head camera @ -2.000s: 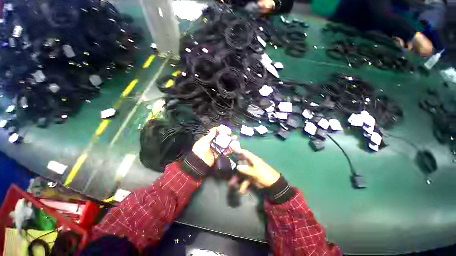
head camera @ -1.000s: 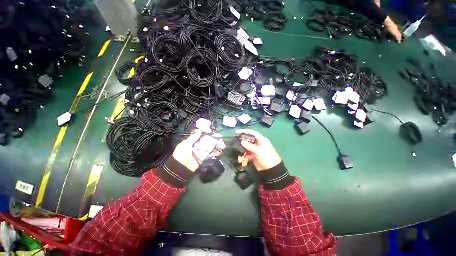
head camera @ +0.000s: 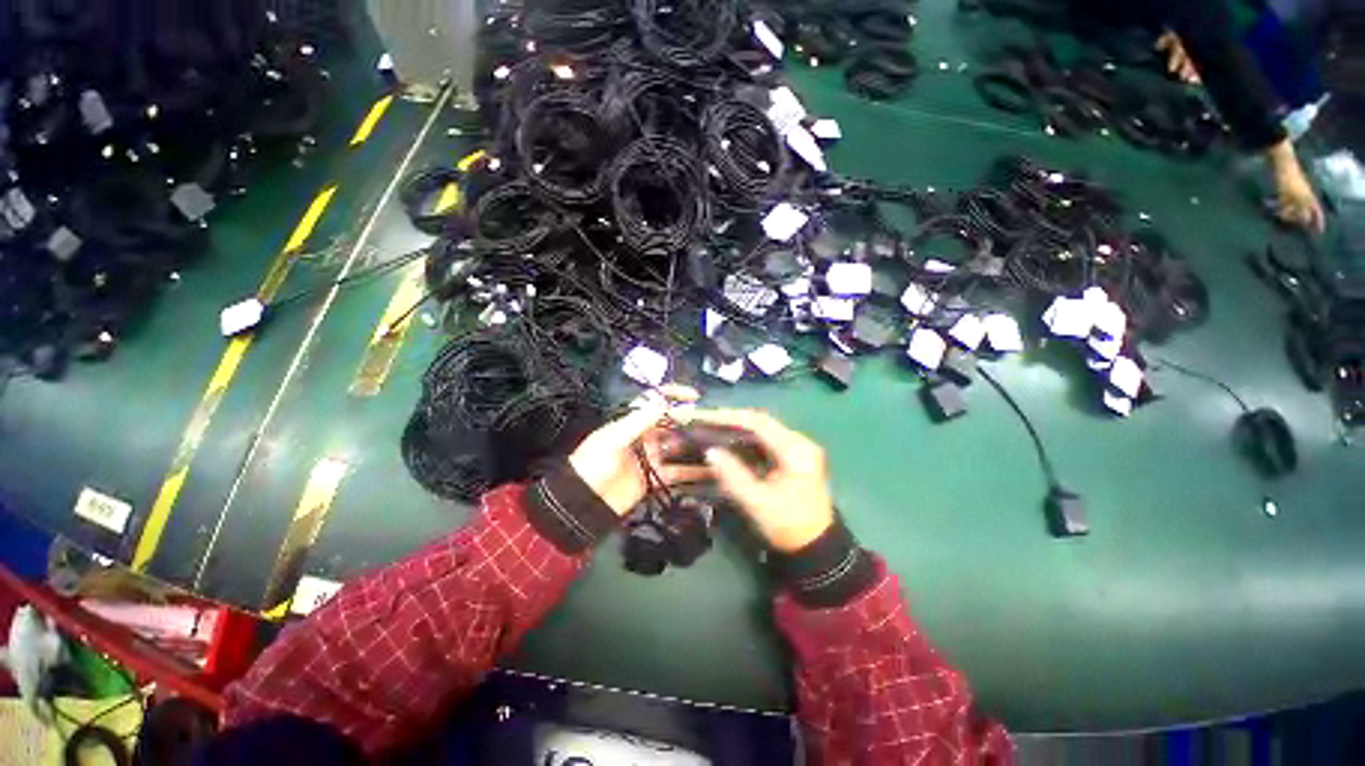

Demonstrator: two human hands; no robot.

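Note:
My left hand (head camera: 617,461) and my right hand (head camera: 776,476) are close together over the near edge of the green table (head camera: 928,599). My left hand holds a small bunch of black cable ends; black square modules (head camera: 668,536) hang below it. My right hand's fingers close on a dark piece of the same bunch; the exact grip is hidden. A heap of coiled black cables (head camera: 659,187) lies just beyond my hands, with one thick coil (head camera: 487,412) left of them. White-faced modules (head camera: 849,280) lie to the right of the heap.
Another dark cable heap (head camera: 90,180) is at the far left. A pale post (head camera: 427,42) stands at the back. A red crate (head camera: 225,644) is at lower left. Another person's hand (head camera: 1290,187) is over cables at upper right. A single module (head camera: 1066,513) lies on the right.
My right hand has moved against my left hand, and the modules now hang together in one cluster; a second ago one hung apart under my right hand. The other person's hand has moved right and nearer.

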